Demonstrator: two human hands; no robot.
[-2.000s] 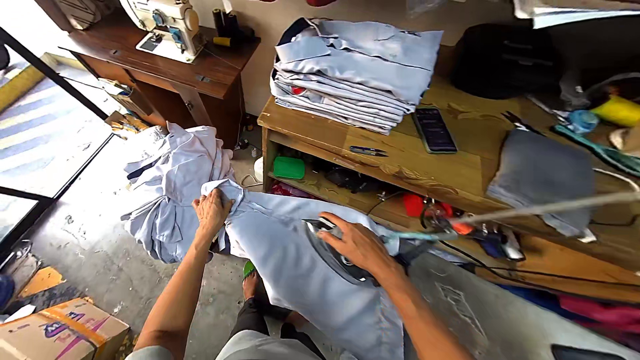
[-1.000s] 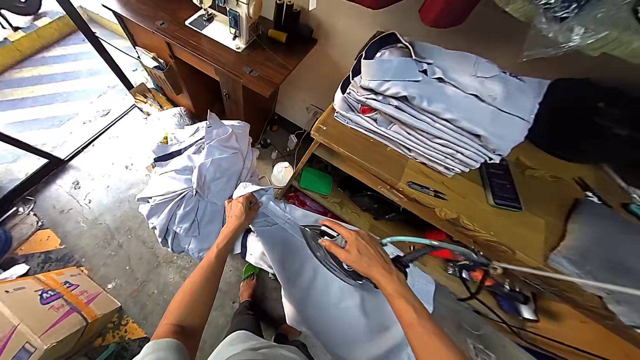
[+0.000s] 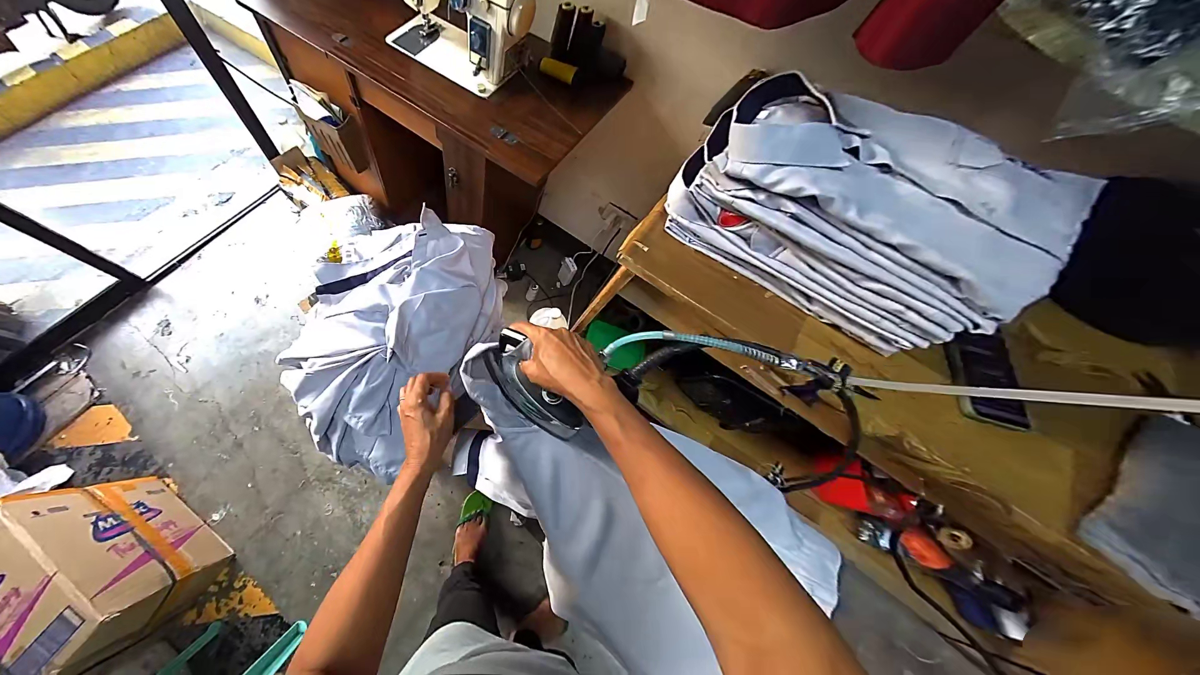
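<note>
A steam iron (image 3: 539, 398) with a pale hose and a black cord rests on a light blue-grey garment (image 3: 619, 525) spread on the ironing surface. Around the iron's handle closes my right hand (image 3: 561, 361), near the far end of the cloth. My left hand (image 3: 427, 417) is just left of the garment, fingers curled and apart from the cloth, holding nothing that I can see. Behind it lies a heap of similar garments (image 3: 403, 319). Folded ones form a stack (image 3: 844, 216) on the wooden bench at the right.
The wooden bench (image 3: 731, 300) runs along the right, with a phone (image 3: 989, 380) on top and odds and ends on its shelf. A sewing machine (image 3: 487, 42) stands on a brown table (image 3: 375, 47) behind. A cardboard box (image 3: 103, 562) sits at lower left.
My right hand has moved the iron away from me along the garment, to its far end. My left hand has let go of the garment's edge. The view has shifted closer to the heap.
</note>
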